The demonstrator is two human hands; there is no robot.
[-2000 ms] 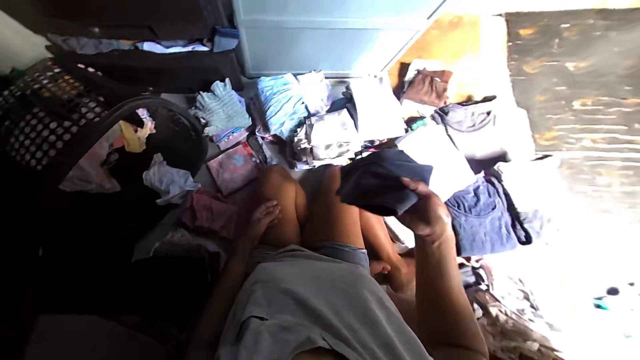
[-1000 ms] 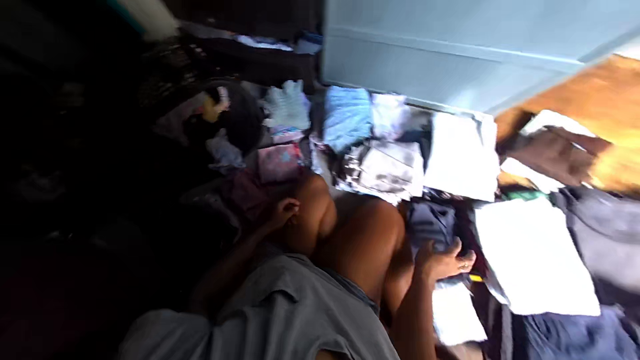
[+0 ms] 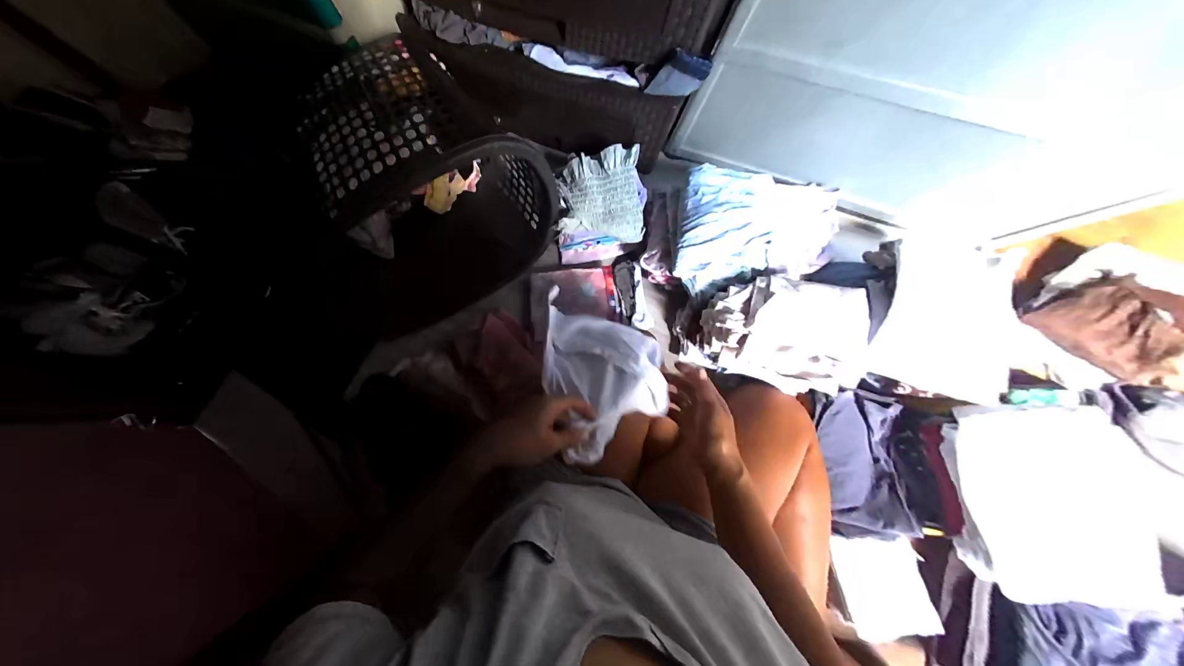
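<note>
A crumpled white cloth garment (image 3: 606,370) hangs over my lap between my two hands. My left hand (image 3: 546,427) grips its lower left edge with bent fingers. At the garment's right edge is my right hand (image 3: 703,416), its fingers close together; whether they pinch the cloth or only touch it I cannot tell. Just beyond the garment lies a folded pinkish-red cloth (image 3: 573,291). A light green smocked garment (image 3: 603,194) rests on a small pile farther out.
A dark perforated plastic basket (image 3: 546,199) lies tipped at upper left, clothes inside. Folded stacks include a light blue pile (image 3: 721,222), a white one (image 3: 1054,499) and brown cloth (image 3: 1110,319). Behind stand a woven-pattern drawer unit (image 3: 573,111) and a pale panel (image 3: 869,102).
The dark folded cloth my right hand held two seconds ago is out of it. Both hands are now together at a white garment over my lap. The view has swung about.
</note>
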